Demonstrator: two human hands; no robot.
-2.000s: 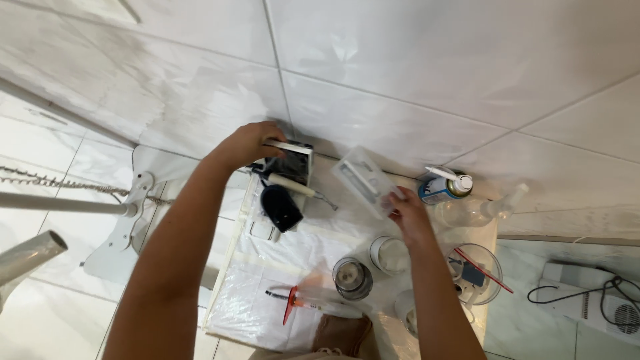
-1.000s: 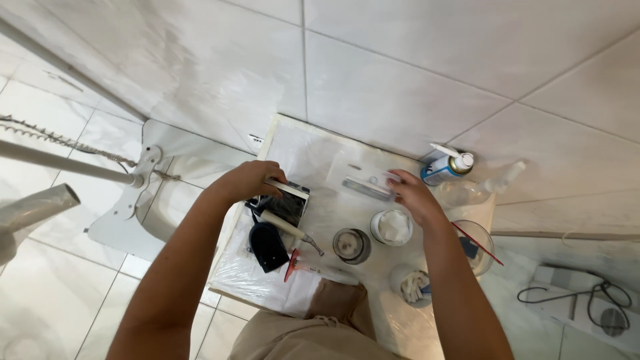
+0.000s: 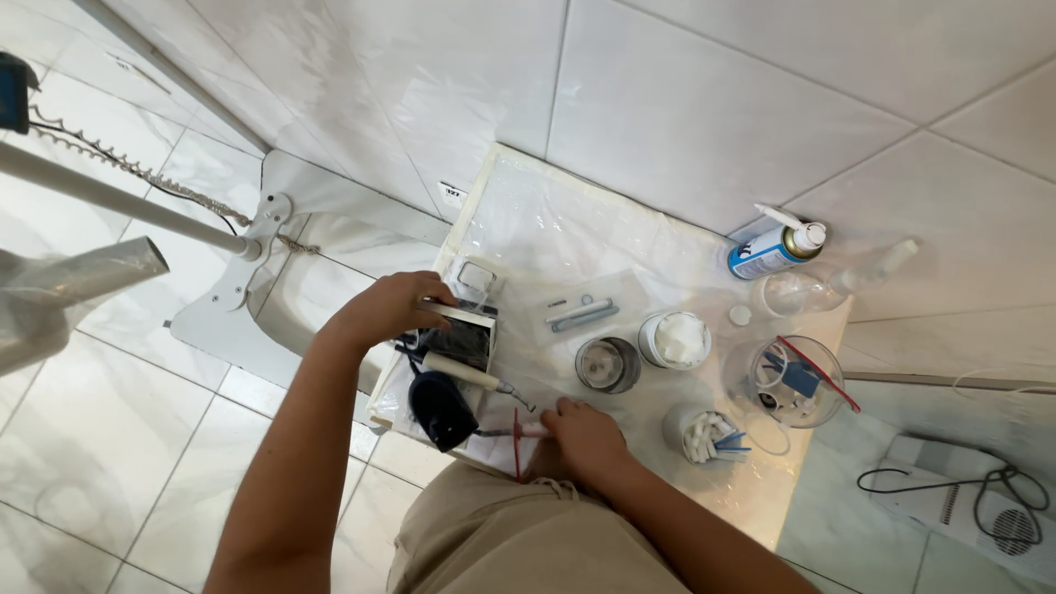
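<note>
My left hand [image 3: 400, 307] grips the white edge of a box-like device [image 3: 464, 337] with a dark top, at the table's left side. Beside it lie a white dental handpiece [image 3: 462, 371] with a metal tip and a dark blue rounded object [image 3: 441, 411]. My right hand [image 3: 582, 437] is low at the table's near edge, its fingertips at a clear and pink tube-like item [image 3: 535, 430] with a red crosspiece [image 3: 518, 441]; whether they grip it I cannot tell. A clear flat case [image 3: 590, 309] holding two grey pen-like pieces lies on the plastic-covered table [image 3: 561, 198].
Right of the case stand a metal cup [image 3: 609, 365], a white tub [image 3: 675, 340], a cup of cotton rolls [image 3: 701, 435] and a clear bowl [image 3: 796, 381]. A spray can [image 3: 775, 249] and clear bottle [image 3: 796, 293] stand near the tiled wall. A white stand base [image 3: 239, 285] is left.
My right hand has left the clear case, now lying flat, and moved down to the table's near edge by the pink item. My left hand remains at the box-like device.
</note>
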